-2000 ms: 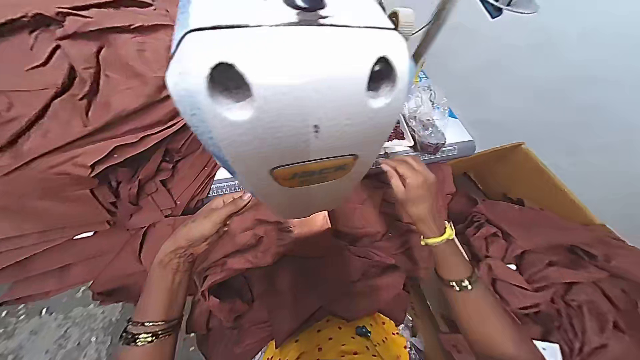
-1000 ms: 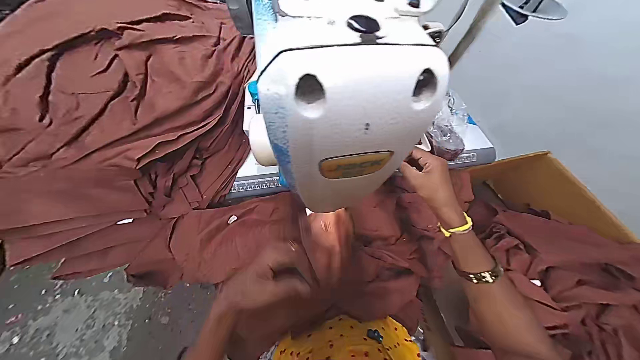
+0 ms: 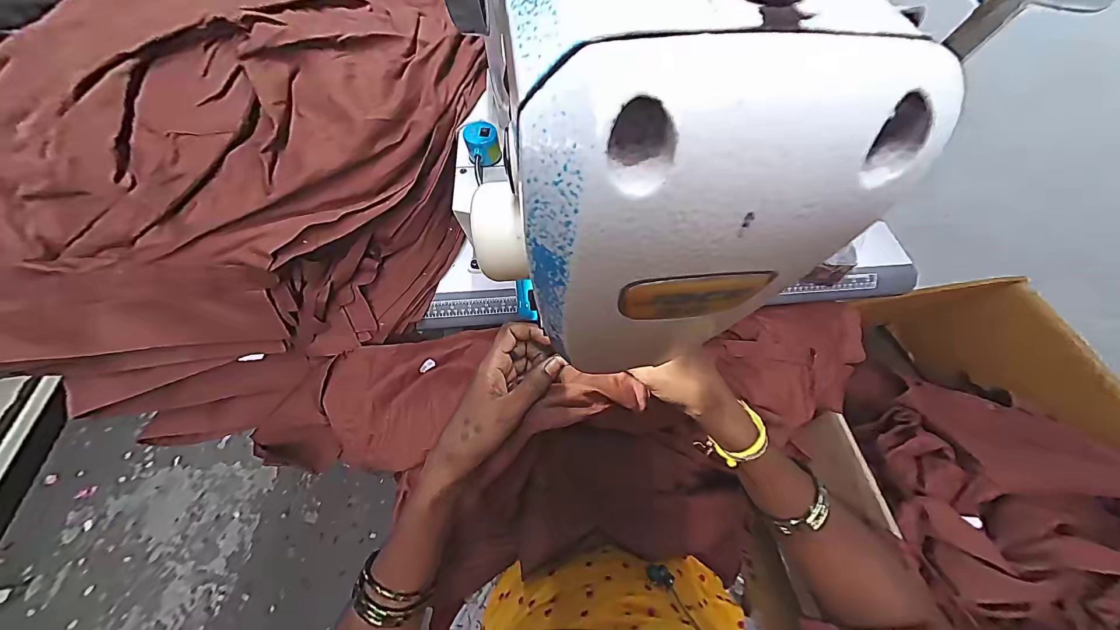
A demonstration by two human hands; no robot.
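Observation:
The white and blue head of a Jack sewing machine (image 3: 735, 192) fills the upper middle of the view and hides its needle area. Just below its lower edge, my left hand (image 3: 516, 372) pinches reddish-brown fabric (image 3: 595, 394) between thumb and fingers. Close by on the right, my right hand (image 3: 682, 381) grips the same fabric, its fingertips partly behind the machine head. The fabric hangs down over my lap and runs left towards a large heap of the same cloth (image 3: 201, 149).
At the right stands a cardboard box (image 3: 989, 332) with more brown cloth (image 3: 1006, 472) in and over it. The machine bed (image 3: 472, 306) bears a ruler scale along its edge. A speckled grey floor (image 3: 192, 516) shows at lower left, beside a dark-edged object (image 3: 31, 429).
My left hand has moved up from the cloth in front of the machine to the edge of the machine head. My right hand has come in closer to my left. The view has shifted.

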